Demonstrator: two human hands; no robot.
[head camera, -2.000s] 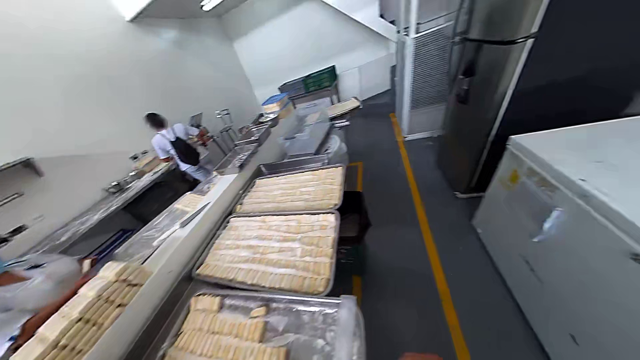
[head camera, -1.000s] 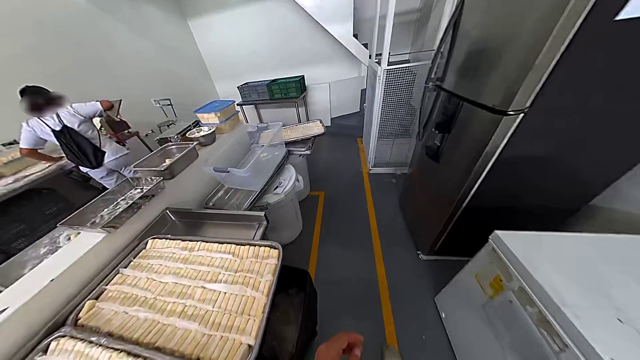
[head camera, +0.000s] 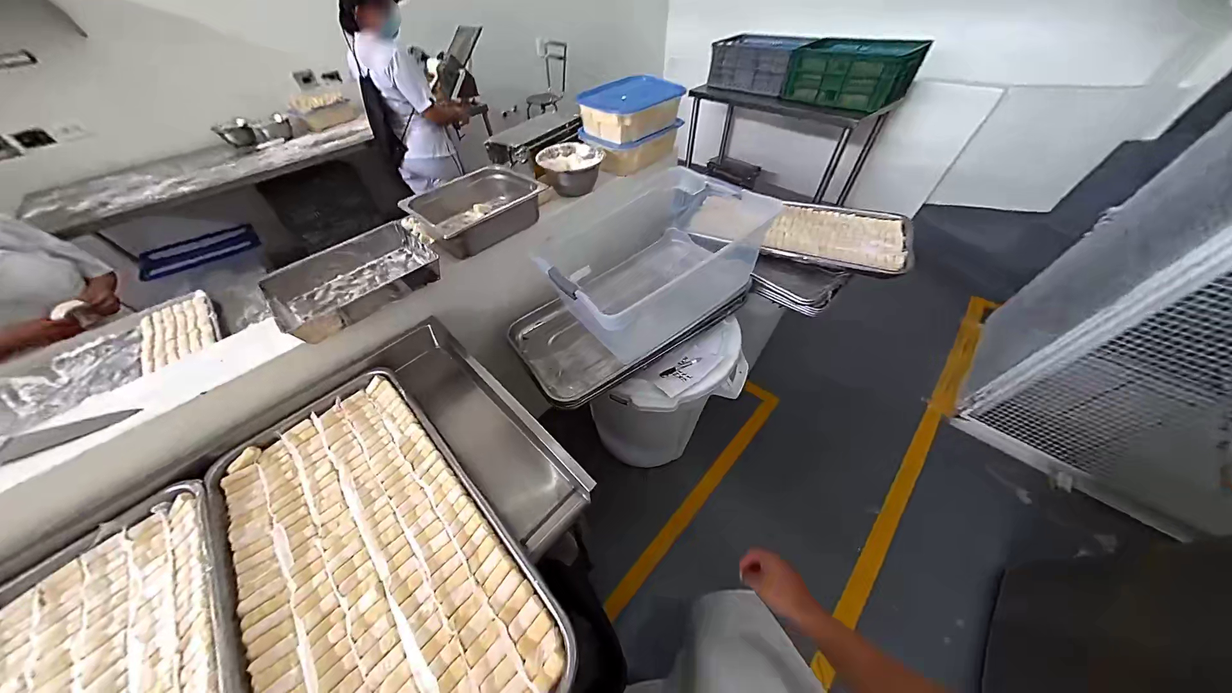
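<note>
My right hand (head camera: 773, 583) hangs low over the floor, the forearm reaching in from the bottom edge. Its fingers look curled in, and no object shows in it. My left hand is out of view. Left of the right hand, a metal tray (head camera: 568, 630) holds rows of small cut dough pieces (head camera: 385, 520), with a second such tray (head camera: 207, 577) beside it. Behind them is an empty steel pan (head camera: 500, 443). Farther off, a clear plastic bin (head camera: 635, 289) rests tilted on stacked metal trays (head camera: 558, 361), above a white lidded bucket (head camera: 650, 423).
A ledge with steel pans (head camera: 491, 226) and a metal bowl (head camera: 570, 173) runs along the left. Beyond it stands a person (head camera: 409, 106); another person's hands (head camera: 91, 298) work at far left. Crates (head camera: 852, 77) top a back table. A mesh panel (head camera: 1126, 385) stands right; yellow lines (head camera: 905, 491) mark the floor.
The view has moved forward and turned left; the refrigerator has gone out of view. The standing person, bent over the far counter a second ago, is now upright beside some equipment.
</note>
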